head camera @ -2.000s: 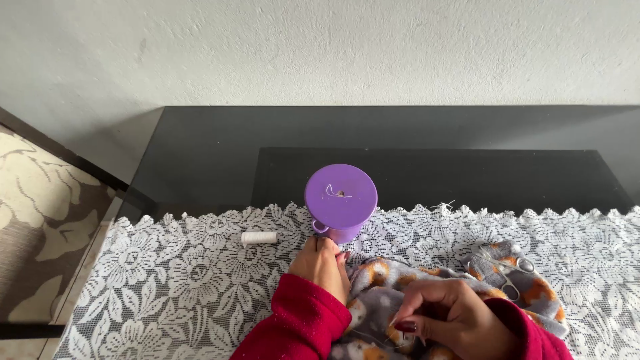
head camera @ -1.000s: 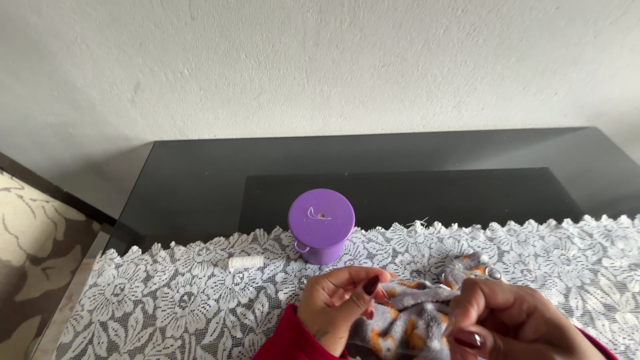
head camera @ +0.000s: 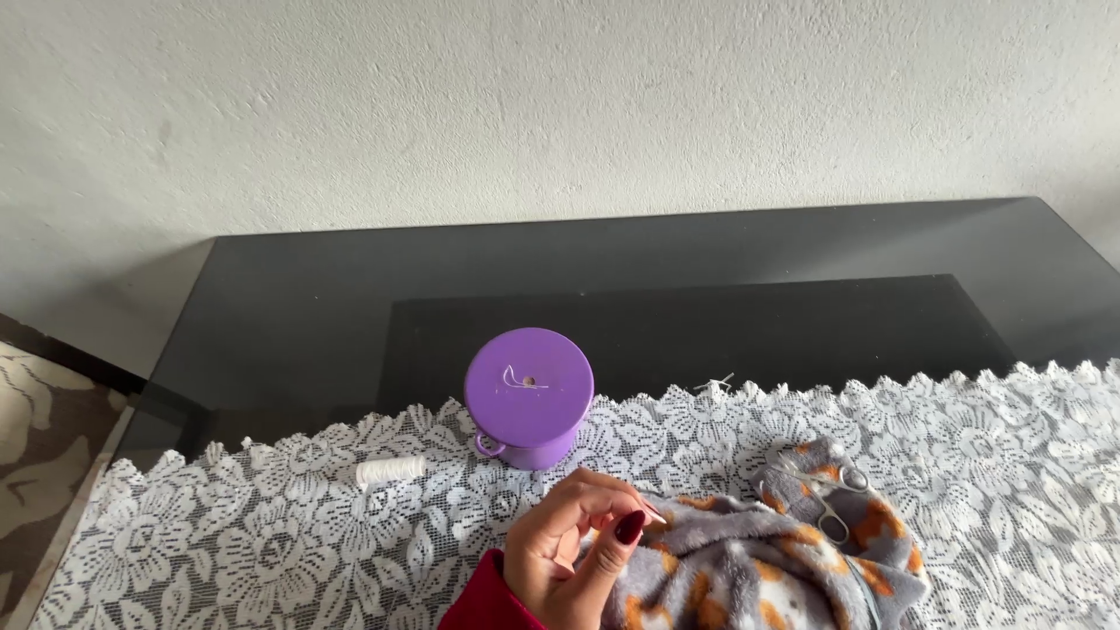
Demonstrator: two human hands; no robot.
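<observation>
My left hand (head camera: 582, 542), in a red sleeve, is raised at the lower middle with thumb and forefinger pinched together. Something thin and pale shows at the fingertips, too small to name surely. Beside and behind it lies a bunched plush cloth (head camera: 752, 560), grey with orange and white patches. Small metal scissors (head camera: 827, 507) rest on the cloth's right part. A purple lidded container (head camera: 529, 389) stands upright beyond the hand, with a short white thread (head camera: 516, 378) on its lid. To its left a spool of white thread (head camera: 390, 471) lies on its side. My right hand is out of view.
A white lace tablecloth (head camera: 980, 490) covers the near part of the dark glass-topped table (head camera: 306, 297). A white thread scrap (head camera: 717, 383) lies at the lace's far edge. The wall (head camera: 560, 105) rises behind the table, and a patterned floor covering (head camera: 44, 437) shows at the left.
My right hand, over the cloth in both earlier frames, has left the view. My left hand was low beside the container two seconds ago and is now raised in a pinch. The view has shifted.
</observation>
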